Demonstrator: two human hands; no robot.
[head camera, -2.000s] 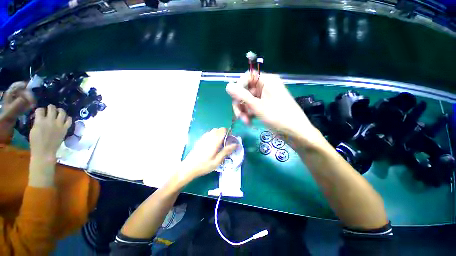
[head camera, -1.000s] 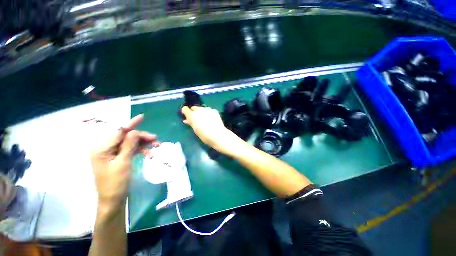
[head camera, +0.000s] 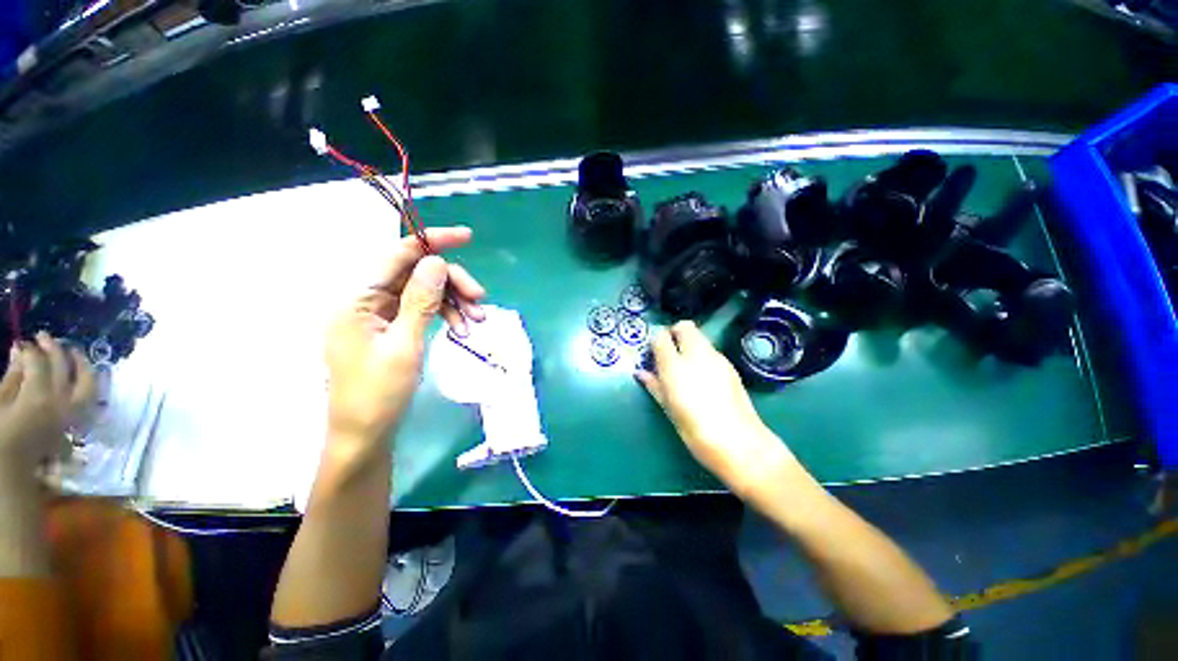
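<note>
My left hand (head camera: 388, 323) pinches the wire harness (head camera: 411, 213), red and dark wires with two small white plugs pointing up. The wires run down into the white housing (head camera: 501, 368), which lies on the green bench with its tail cable (head camera: 549, 504) hanging over the front edge. My right hand (head camera: 698, 394) has its fingertips down on the bench beside the small black discs (head camera: 605, 319); something dark shows under the fingertips, but whether it is gripped is hidden. A black shell (head camera: 603, 213) stands upright behind the discs.
More black shells (head camera: 775, 342) lie in a group to the right, with a blue bin (head camera: 1137, 297) beyond. A white sheet (head camera: 233, 336) covers the bench at left. At far left are another person's hand (head camera: 45, 394), orange sleeve and black parts. The dark green conveyor (head camera: 581, 91) runs behind.
My right hand has moved from the upright black shell, which it has let go, to the small discs. My left hand now holds the wires up. The view has shifted left.
</note>
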